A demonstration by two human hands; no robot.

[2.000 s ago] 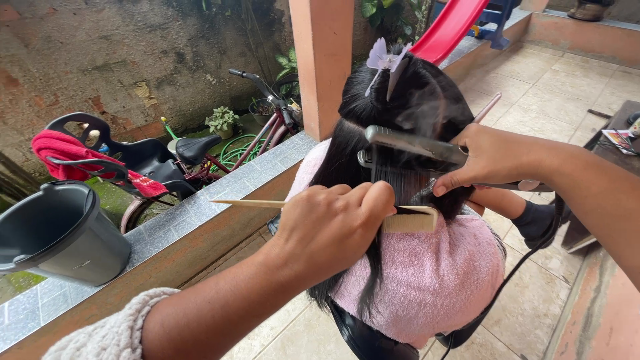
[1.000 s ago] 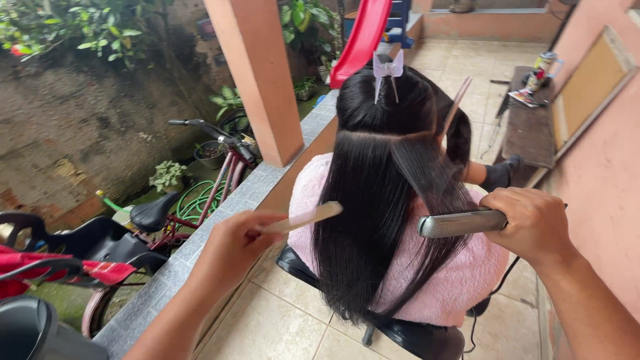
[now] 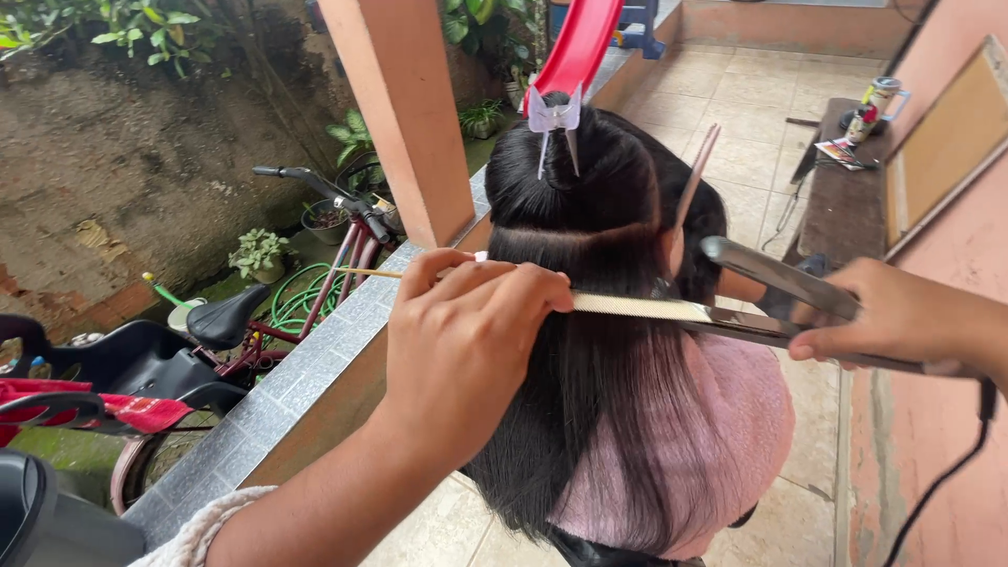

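My left hand [image 3: 472, 346] grips a pale tail comb [image 3: 630, 305], its thin tail pointing left and its toothed part lying across the long dark hair [image 3: 583, 378] of a seated person. From the right, my right hand [image 3: 866, 319] holds a hair straightener [image 3: 780, 276] with its plates apart; the lower plate meets or overlaps the comb's right end. A lilac butterfly clip [image 3: 556, 118] fastens the upper hair, above a horizontal parting. A long pinkish clip [image 3: 696, 185] stands up at the right side of the head. A pink towel [image 3: 709, 441] covers the person's shoulders.
A tiled ledge [image 3: 311, 366] and an orange pillar [image 3: 402, 118] stand at left, with a bicycle [image 3: 315, 307] and a grey bucket [image 3: 75, 520] beyond. A dark bench [image 3: 846, 189] holds a cup and papers. The straightener's black cord [image 3: 945, 472] hangs at right.
Both hands have come together at the hair since one second ago, when the comb was left of it and the straightener was lower right. The straightener's plates, then together, are now apart.
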